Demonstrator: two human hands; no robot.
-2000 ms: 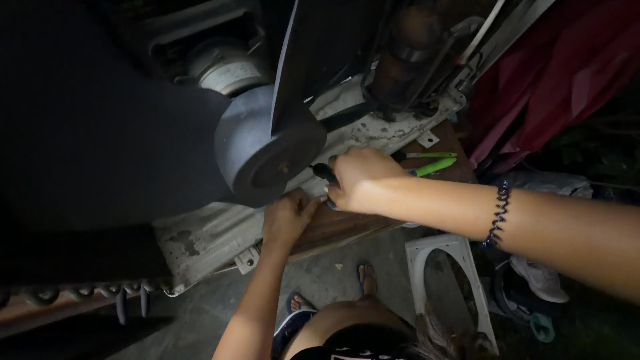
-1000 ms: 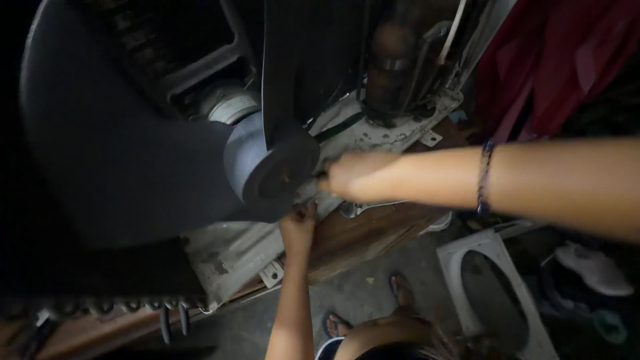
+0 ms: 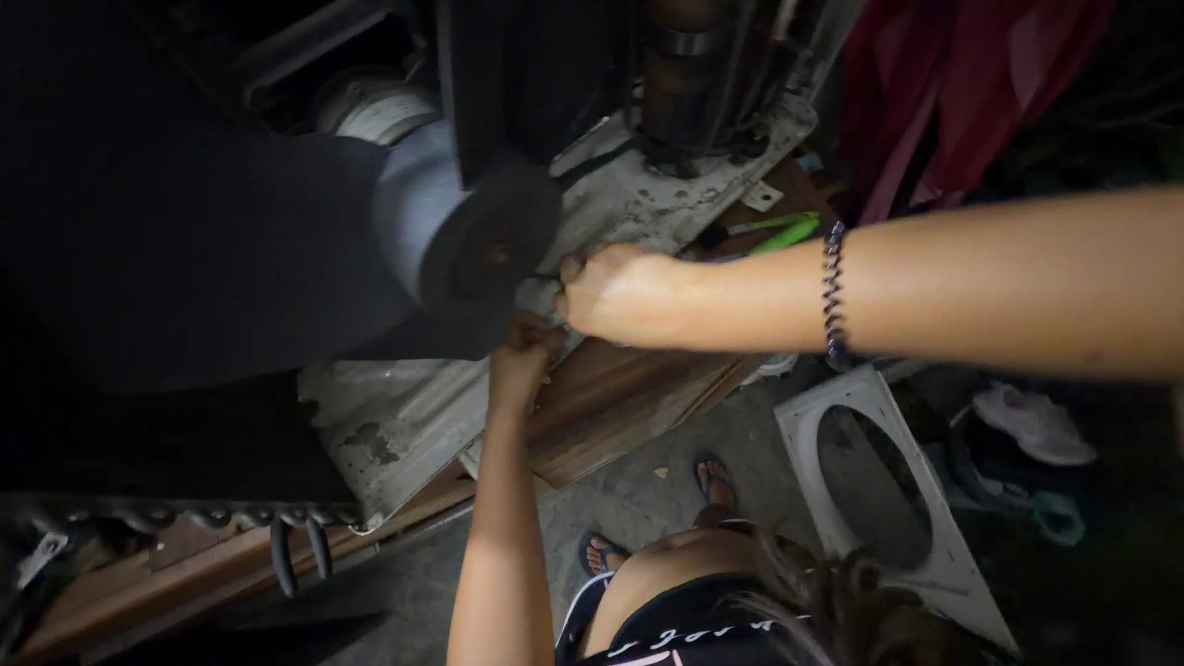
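A dark fan blade assembly with a round hub stands over the worn white metal base pan of an air conditioner's outdoor unit. Close to the hub's lower right, my right hand is curled, partly blurred, around something dark and thin that I cannot make out well. My left hand is just below it at the pan's edge, fingers pinched together; whether a small thing is between them is hidden. Behind the hub sits the fan motor. A compressor stands on the pan at the upper right.
A wooden surface supports the pan. Green-handled pliers or cutters lie beyond my right wrist. A white panel with a round opening leans at the lower right, near a pale shoe. Red cloth hangs at the upper right. Condenser tubing runs along the lower left.
Both hands stay near the hub at the pan's edge. The dark handle seen in my right hand two seconds ago is now mostly hidden. The view has shifted somewhat.
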